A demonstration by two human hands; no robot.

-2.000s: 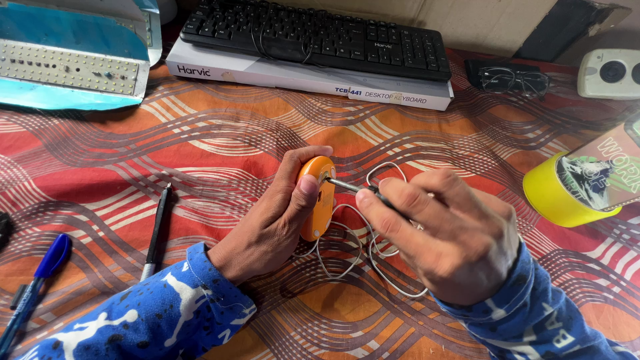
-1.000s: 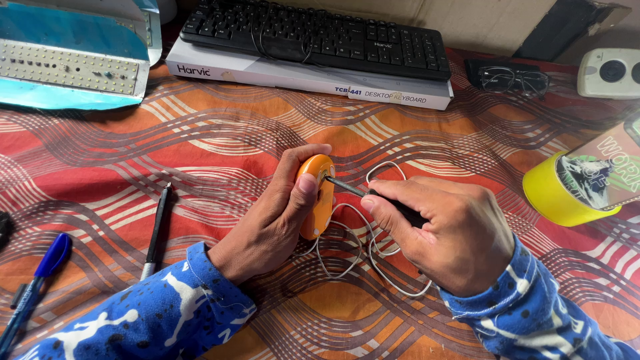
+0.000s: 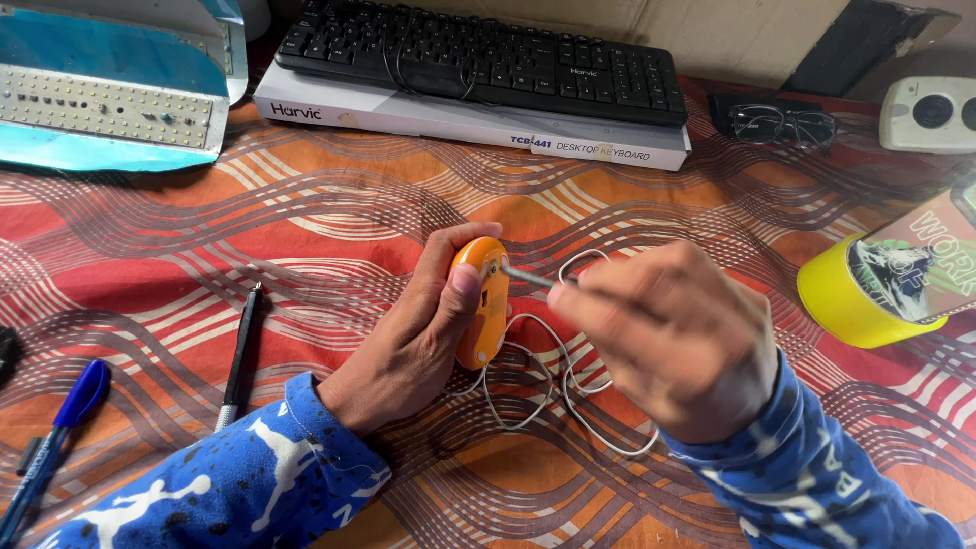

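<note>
My left hand (image 3: 415, 335) grips an orange computer mouse (image 3: 494, 313) on edge, its underside turned to the right. A screw hole shows near the mouse's upper end, and round pale feet sit on the underside. My right hand (image 3: 671, 335), blurred, is closed around a screwdriver (image 3: 534, 277); its metal shaft points left, the tip at or just beside the screw hole. Contact between tip and hole cannot be told. The screwdriver's handle is mostly hidden by the fingers. The mouse's white cable (image 3: 568, 366) lies in loops on the cloth between and below my hands.
A black keyboard (image 3: 488, 65) rests on its white box (image 3: 473, 126) at the back. An LED panel (image 3: 107, 107) stands back left. A black pen-like tool (image 3: 242, 351) and a blue pen (image 3: 57, 442) lie left. Eyeglasses (image 3: 785, 126), a pale two-lens device (image 3: 930, 114) and a yellow cylinder (image 3: 862, 305) are right.
My right hand and the screwdriver have shifted and turned slightly, with the tip staying near the screw hole. My left hand holds the mouse in about the same place.
</note>
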